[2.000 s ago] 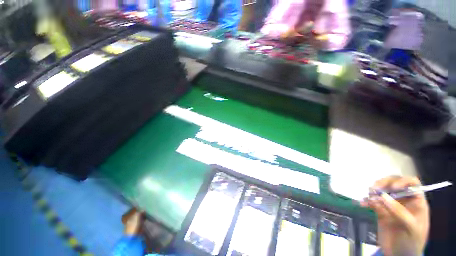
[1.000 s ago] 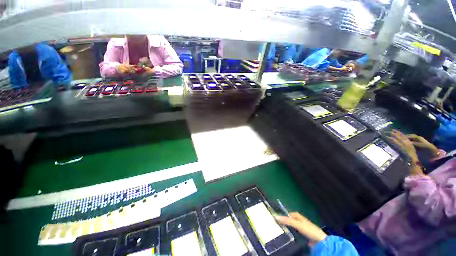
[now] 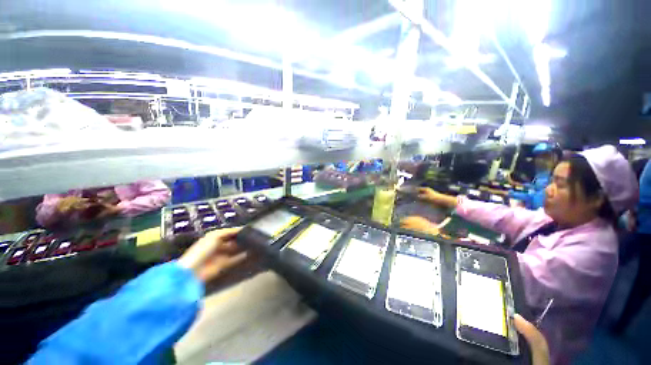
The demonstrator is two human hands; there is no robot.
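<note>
A black phone tray is held up in front of me, tilted, with several phone housings side by side. The nearest housing has a dark top end and a pale lower area with yellow edging. My left hand, in a blue sleeve, grips the tray's far left end. My right hand is at the tray's right end, mostly cut off by the lower edge. A thin pale stick shows beside it. Whether the tray rests on anything is hidden.
A white board lies below the tray. Clear blister trays stand beyond it. A person in a pink smock and cap is close on the right, arms reaching to the bench. Another person's pink sleeves show at left. A yellow object stands behind the tray.
The view has swung up and to the right. The tray of housings is now raised between both hands; before, a tray lay low on the bench. My left hand has come into view.
</note>
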